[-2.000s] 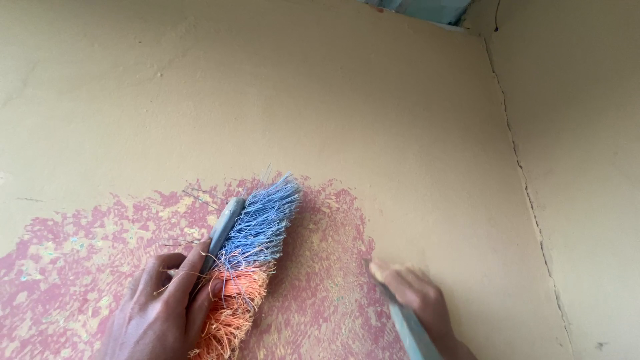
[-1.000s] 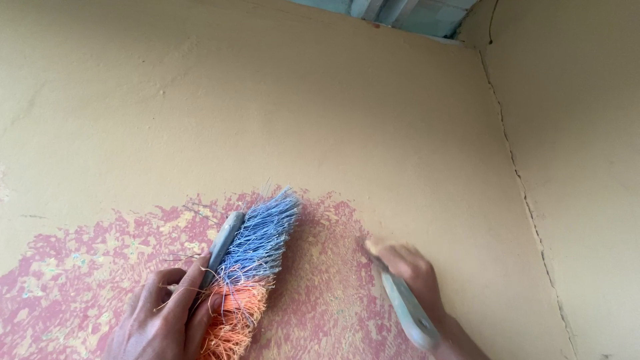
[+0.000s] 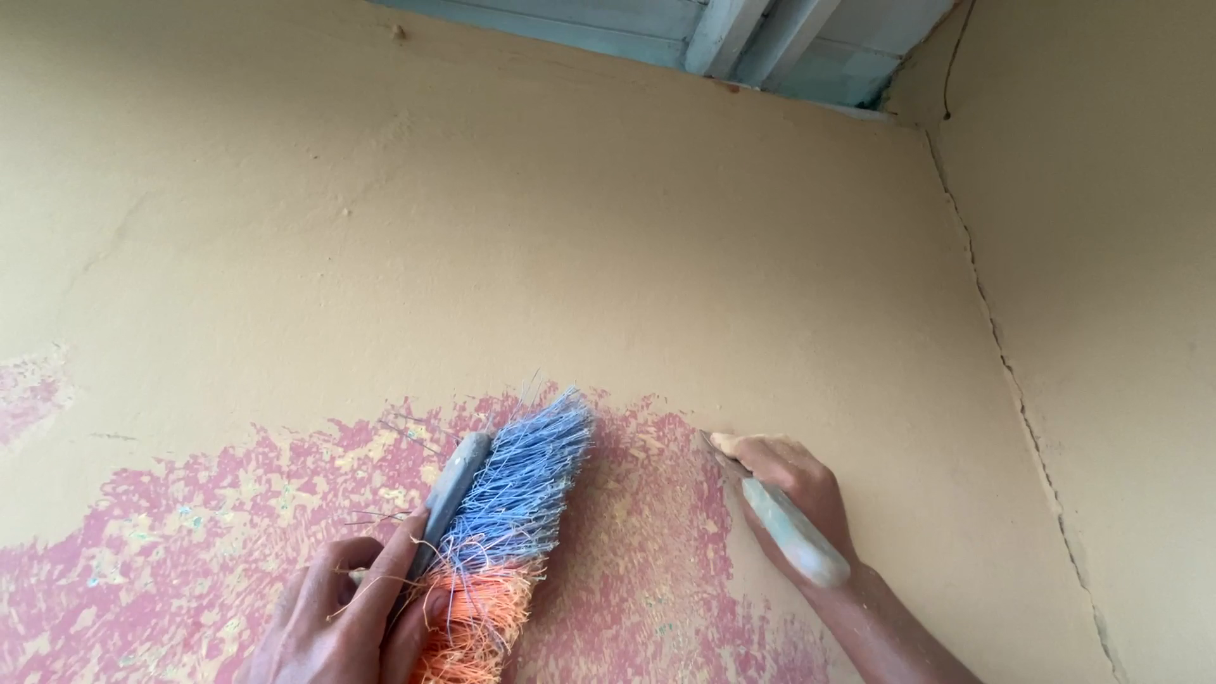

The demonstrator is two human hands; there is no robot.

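My left hand [image 3: 347, 608] grips a brush [image 3: 518, 484] by its grey back, its blue and orange bristles facing right and lying close to the wall. To the right, my right hand [image 3: 798, 480] holds a scraper [image 3: 796, 537] with a worn, pale green-grey handle. The scraper's metal blade is mostly hidden by my fingers, and its tip is at the right edge of the scraped area. That scraped patch [image 3: 627, 589] shows pink under flecks of beige paint, while the wall [image 3: 570, 285] above it is smooth beige.
A long crack [image 3: 1007, 370] runs down the corner between this wall and the right wall [image 3: 1130, 313]. Pale blue ceiling boards with beams [image 3: 727, 33] show at the top. A dark wire [image 3: 958, 62] hangs near the upper corner. A small pink patch [image 3: 28, 389] marks the far left.
The view has tilted up, showing more ceiling. Both hands keep their tools, the right hand and scraper staying along the right edge of the pink patch.
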